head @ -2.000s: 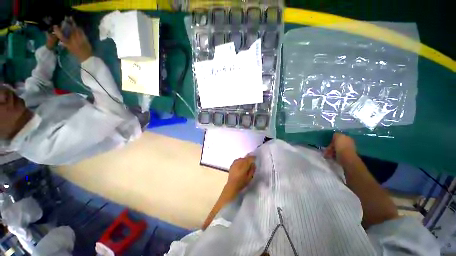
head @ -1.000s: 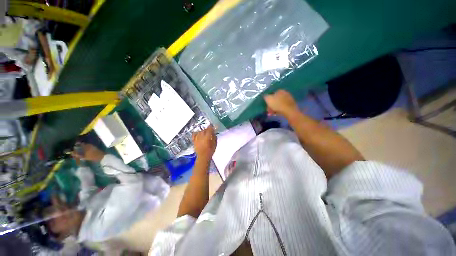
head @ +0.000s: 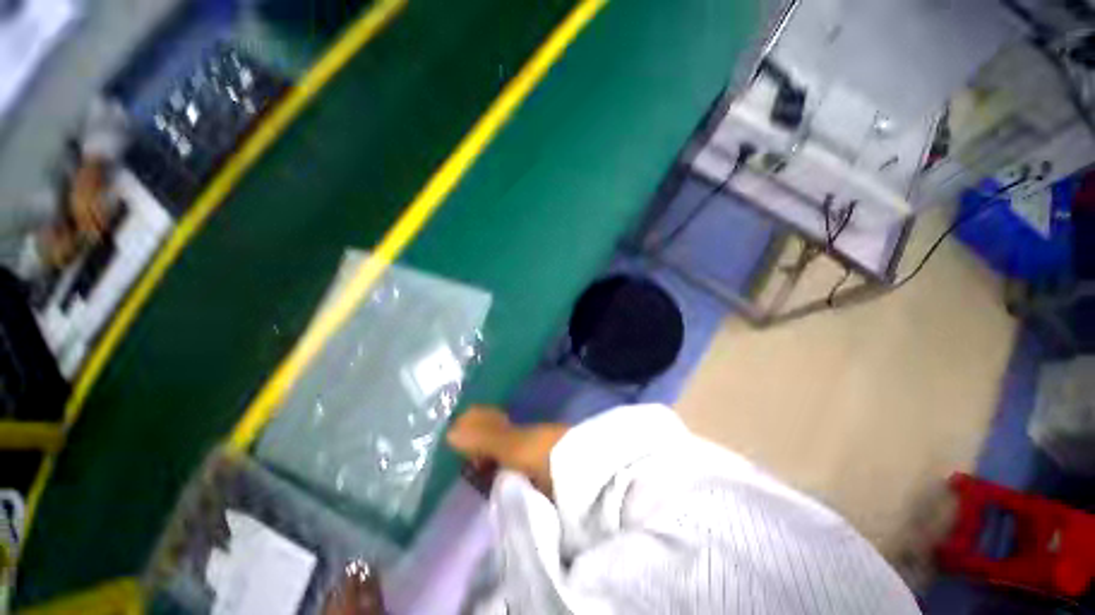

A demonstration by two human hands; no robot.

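A translucent plastic bag or cover sheet (head: 348,384) lies on the green surface, with a small white label on it. My right hand (head: 486,435) is at the sheet's near edge, blurred; its fingers look curled, and I cannot tell whether it holds anything. A clear tray (head: 186,529) with a torn white paper sheet (head: 262,565) on it is at the bottom left, cut off by the picture's edge. My left hand (head: 353,591) is small, blurred and partly cut off at the bottom edge, by the tray's near side; its grip does not show.
A round black stool (head: 626,328) stands beside the green line surface (head: 576,156). A metal-framed table (head: 829,204) with cables is at the upper right. A red plastic stool (head: 1021,535) is on the floor at the lower right. Another person's hands (head: 87,202) are at the far left.
The view has swung towards my right, so the tray and sheet now lie lower and further left. The stool and metal-framed table show more fully. My left hand is now near the bottom edge.
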